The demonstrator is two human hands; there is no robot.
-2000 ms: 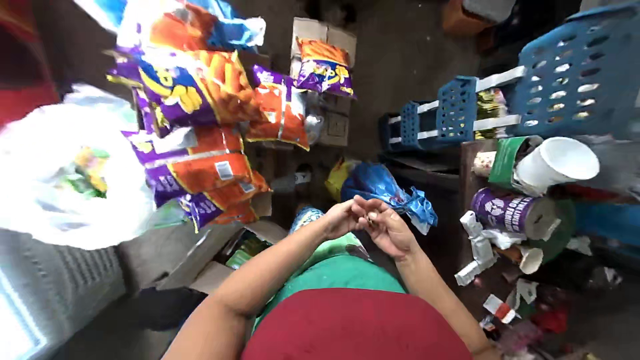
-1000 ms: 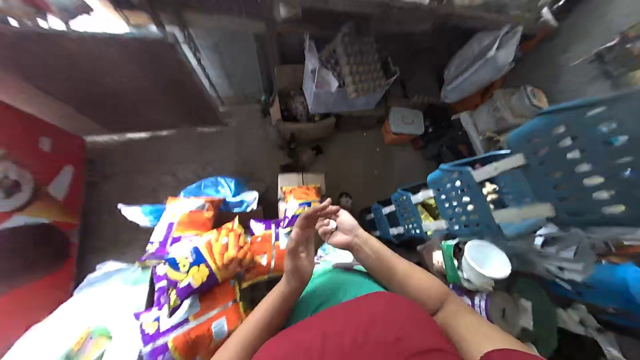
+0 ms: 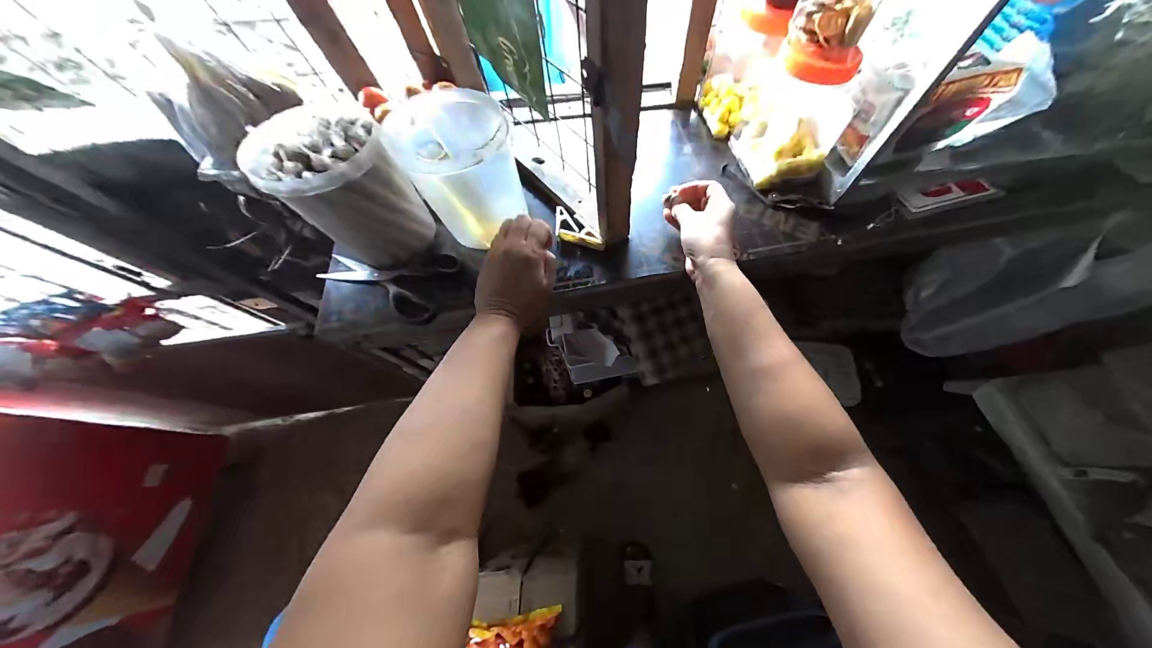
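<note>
My left hand (image 3: 517, 270) rests with curled fingers at the front edge of a dark counter (image 3: 661, 225), beside a translucent plastic tub (image 3: 463, 171); whether it holds anything is hidden. My right hand (image 3: 700, 216) is over the counter, right of a wooden post (image 3: 619, 126), with a small dark item (image 3: 671, 200), perhaps a coin, pinched between thumb and fingers. Scissors (image 3: 396, 281) with dark handles lie left of my left hand. Behind them is a tall clear container (image 3: 346, 193) filled with small greyish pieces. A small yellow-edged object (image 3: 578, 232) lies by the post's foot.
Wire mesh and wooden posts rise behind the counter. Jars with orange lids (image 3: 823, 63) stand at the back right. Below the counter are a white tray (image 3: 594, 355) and egg trays (image 3: 661, 337). A red panel (image 3: 90, 531) is at lower left, a snack bag (image 3: 517, 628) at the bottom.
The view has swung from the snack bags and blue baskets to the counter. My hands, close together in front of my body before, are now apart and stretched out to the counter.
</note>
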